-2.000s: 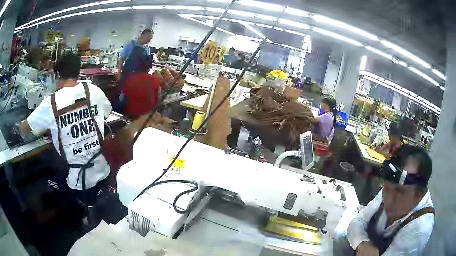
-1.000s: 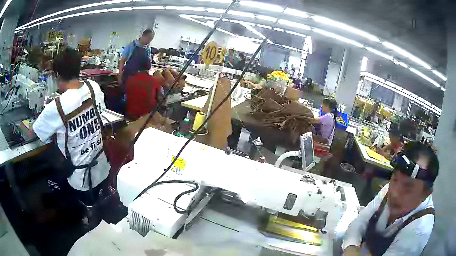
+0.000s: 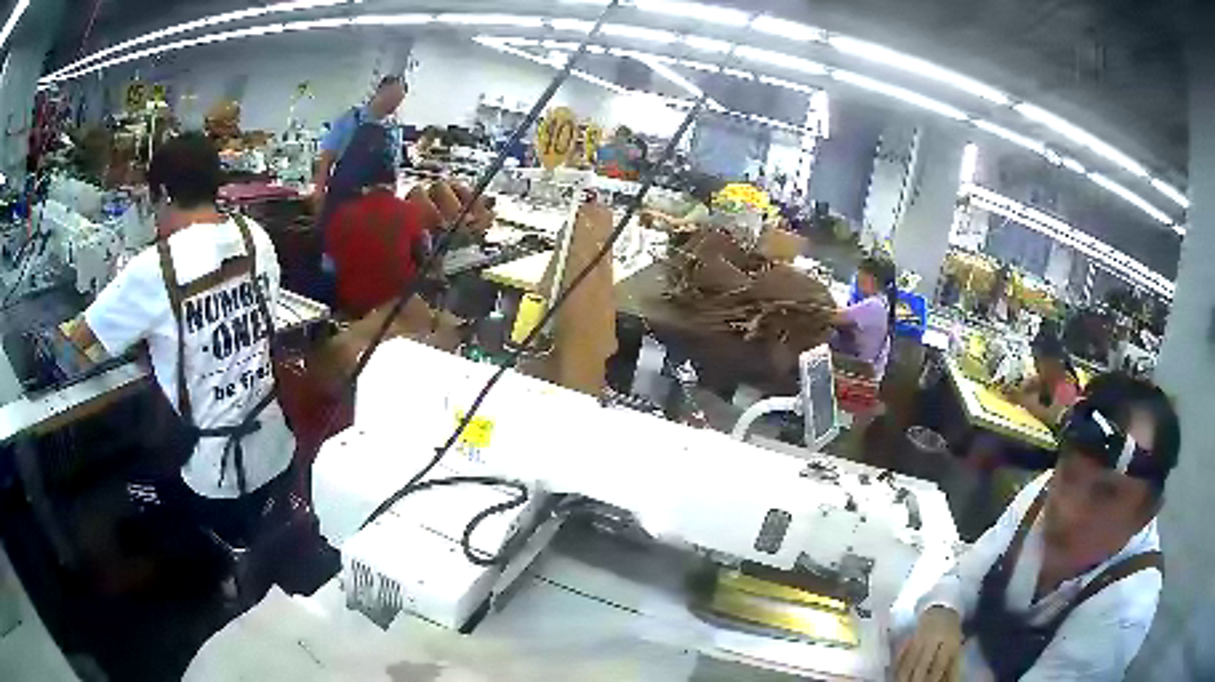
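Observation:
Neither my left hand nor my right hand is in the picture. Nearest in front of me stands a pattern sewer (image 3: 600, 460) with a long white boxy arm that runs from left to lower right. A black cable loops over its side. Under its head at the right lies a flat yellow template (image 3: 780, 606). A small screen (image 3: 818, 396) stands on a curved white holder behind the arm. The pale machine table (image 3: 586, 626) fills the bottom of the picture.
A person with a headband (image 3: 1079, 546) is at the machine's right end, a hand at its edge. A person in a white shirt (image 3: 220, 346) stands at the left. Brown panels (image 3: 746, 293) lie heaped behind. Another brown panel (image 3: 584, 300) hangs upright. Two dark cords cross the view.
The person with the headband has shifted slightly right, and a hand now shows at the machine's edge. The person in white has changed posture at the left. The pattern sewer looks the same.

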